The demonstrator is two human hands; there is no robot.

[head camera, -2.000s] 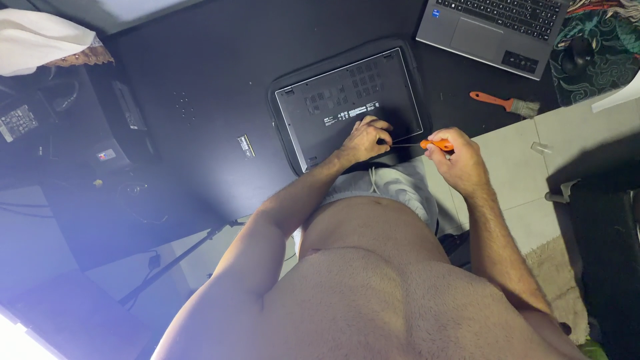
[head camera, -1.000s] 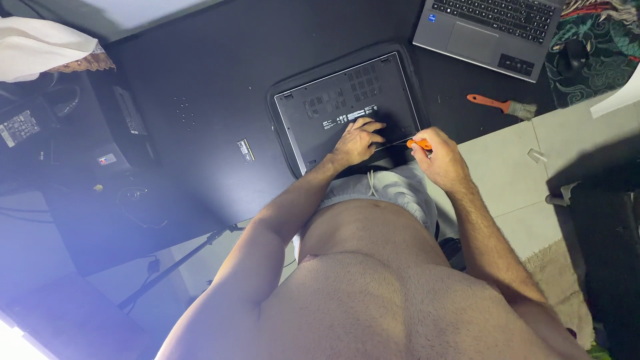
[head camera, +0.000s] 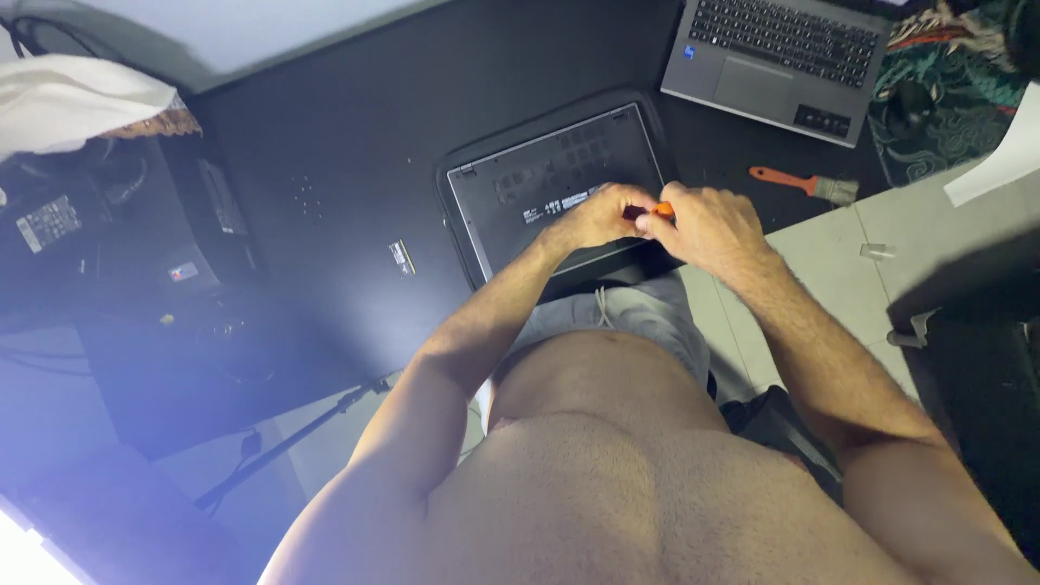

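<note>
An overturned laptop point(head camera: 520, 175) lies bottom side up on a dark sleeve or mat point(head camera: 448, 203), its base panel showing vents and printed labels. Over its near right corner my right hand point(head camera: 711, 223) grips the orange handle point(head camera: 664, 211) of a screwdriver. My left hand point(head camera: 605, 219) is close against it, fingers curled beside the handle; whether it holds the shaft or a small part is hidden. The screwdriver's tip cannot be seen.
A memory module point(head camera: 401, 257) and small screws point(head camera: 307, 195) lie on the black table point(head camera: 341, 138). An open laptop point(head camera: 751, 85) and an orange-handled brush point(head camera: 800, 183) are at the right. A dark computer case or device point(head camera: 183, 219) stands at the left.
The screwdriver shaft, in view between my hands earlier, is now hidden. My hands have come together over the laptop's near right corner.
</note>
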